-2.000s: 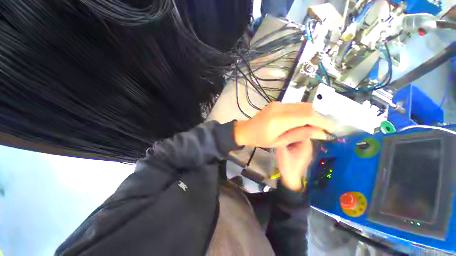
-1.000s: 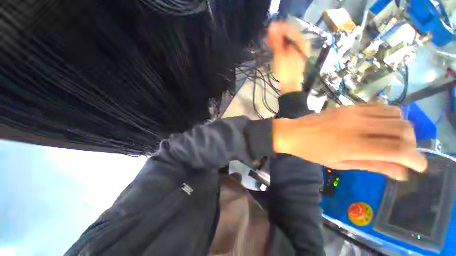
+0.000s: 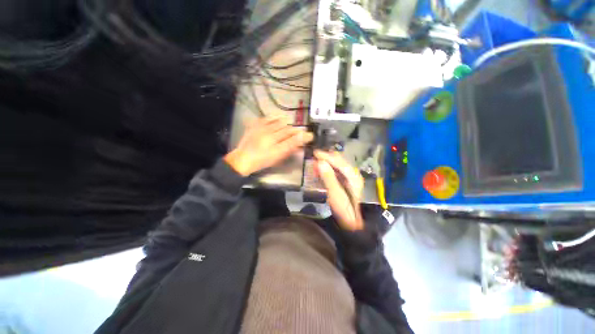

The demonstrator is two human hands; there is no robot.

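My left hand (image 3: 266, 145) lies palm down on the pale bench, its fingertips at the small dark loading fixture (image 3: 324, 137) below the white guide. My right hand (image 3: 340, 186) is just right of and below it, fingertips close together at the fixture's near side. A thin dark line, perhaps a cable, runs along my right hand. Blur and the fingers hide what either hand holds at the tips. The pale feed rail (image 3: 324, 88) runs away from the fixture.
Black cables (image 3: 280, 78) curve over the bench, beside a huge hanging bundle (image 3: 117, 150) at left. A red piece (image 3: 300, 112) is left of the rail. Yellow-handled pliers (image 3: 380, 189), a white cover (image 3: 385, 81) and the blue control box (image 3: 417, 143) with touch screen (image 3: 512, 121) are at right.
The view has shifted and shows the machine front. My left hand has come back from over the control box, my right hand down from the far cables; both now meet at the fixture, arms uncrossed.
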